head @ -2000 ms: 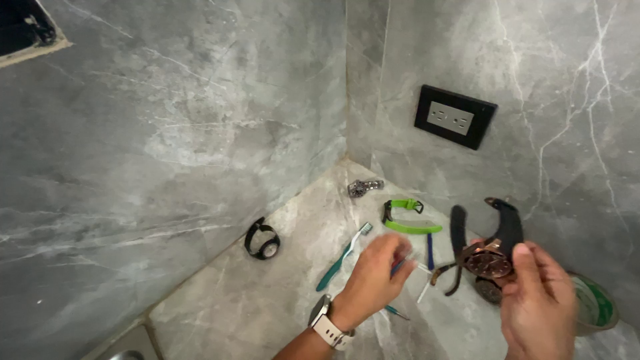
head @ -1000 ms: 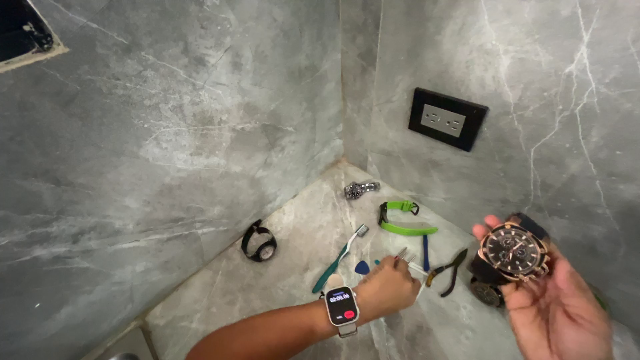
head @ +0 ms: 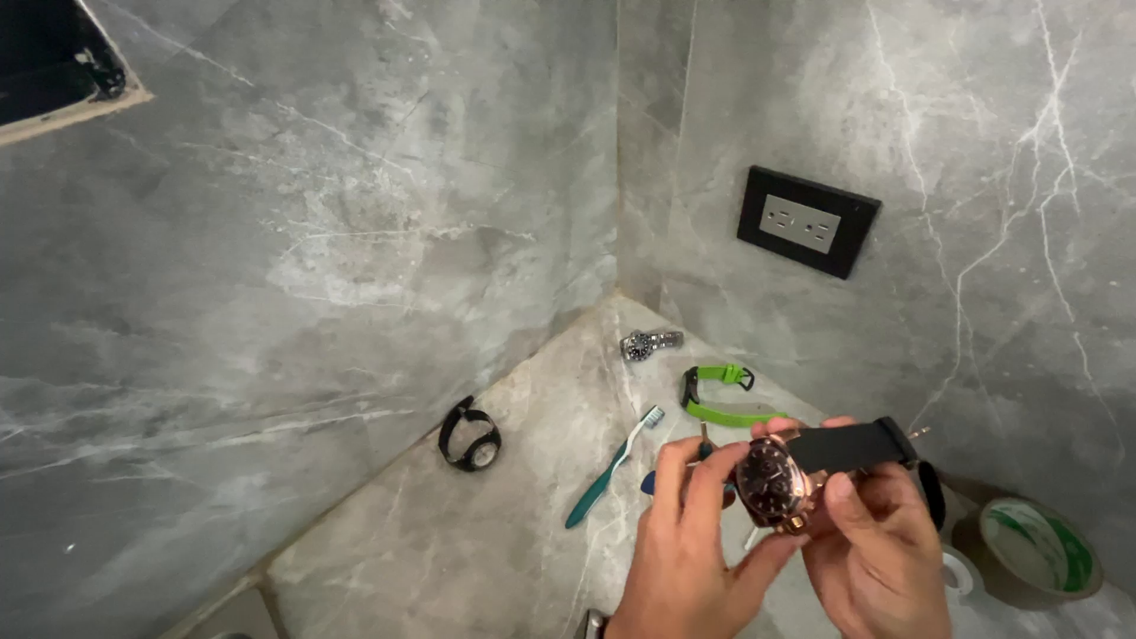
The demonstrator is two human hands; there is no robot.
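A rose-gold wristwatch with a dark dial and black strap (head: 770, 482) is held up between both hands. My left hand (head: 697, 541) grips the left side of its case, while my right hand (head: 874, 541) holds the case's right side near the strap. Behind them on the stone counter lie a green watch with a black case (head: 732, 415), a metal-bracelet watch (head: 650, 344) and a teal and white toothbrush (head: 612, 470). Farther left is a black wristwatch (head: 470, 435). A blue piece (head: 649, 484) shows beside my left fingers. The hands hide part of the counter.
Grey marbled walls meet behind the counter (head: 426, 532). A black-framed power outlet (head: 808, 222) is on the right wall. At the lower right stand a round container with green markings (head: 1034, 546) and a white ring-shaped object (head: 957, 572). A dark wall opening (head: 53, 62) is at upper left.
My left hand has moved right from the tools on the counter and taken hold of the rose-gold watch. My right hand has moved left with the watch, whose dial is now turned differently.
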